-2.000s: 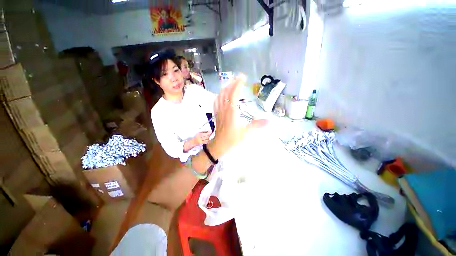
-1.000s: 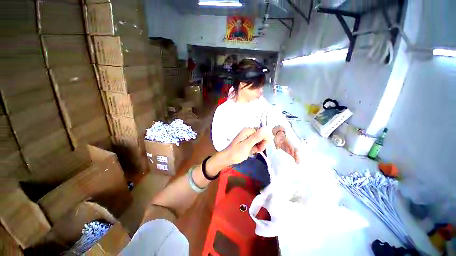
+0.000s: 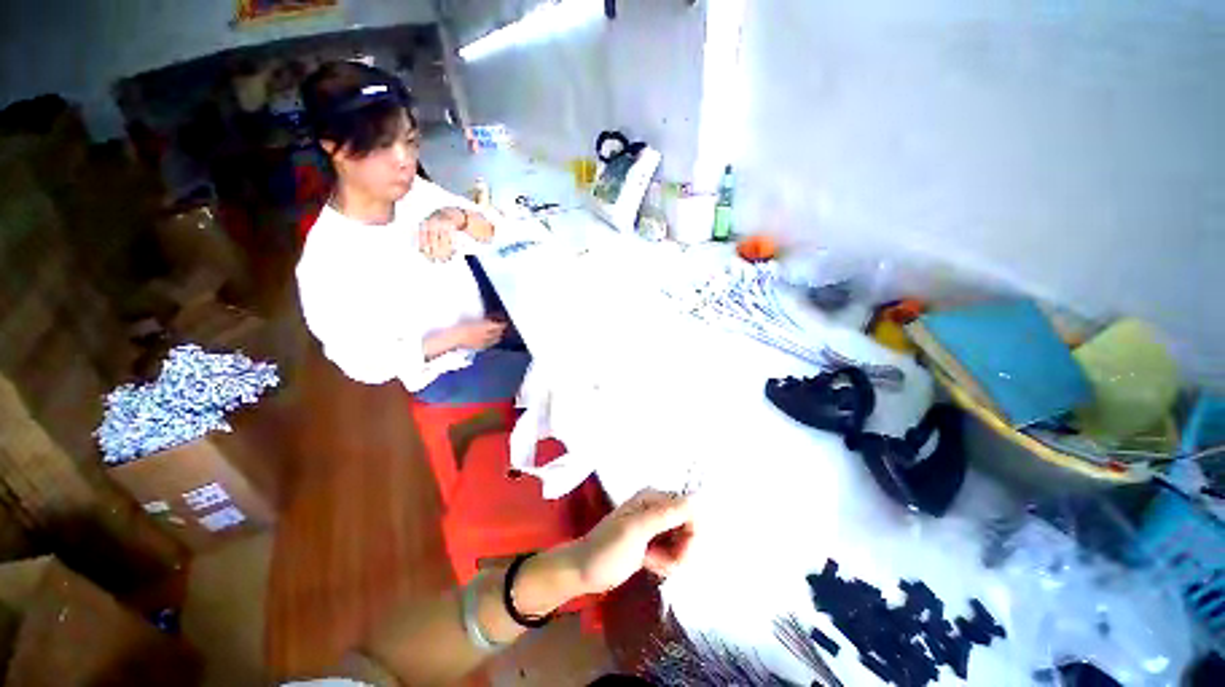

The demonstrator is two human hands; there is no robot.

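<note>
My left hand (image 3: pixel 638 540), with a black and a pale band at the wrist, is over the bench's near edge at bottom centre. Its fingers are curled and pinched together; glare at the fingertips hides whether they hold anything thin. My right hand is not in view. Below my left hand, loose wire ends (image 3: pixel 712 660) of cable leads stick up at the bottom edge. To their right lies a loose pile of small black sleeve pieces (image 3: pixel 897 625) on the white bench (image 3: pixel 766 537).
Two black curved items (image 3: pixel 914 456) and a cable bundle (image 3: pixel 759 309) lie farther back. A yellow-rimmed basin (image 3: pixel 1021 436) and clear plastic bags (image 3: pixel 1081 591) are at right. A person in white (image 3: pixel 376 289) sits beyond a red stool (image 3: pixel 511 503) and white bag (image 3: pixel 537 443); a filled carton (image 3: pixel 202 490) stands left.
The view has swung right and down, bringing the black pieces and basin into sight. My left hand has moved away from the white bag and the other person's hand, back towards me.
</note>
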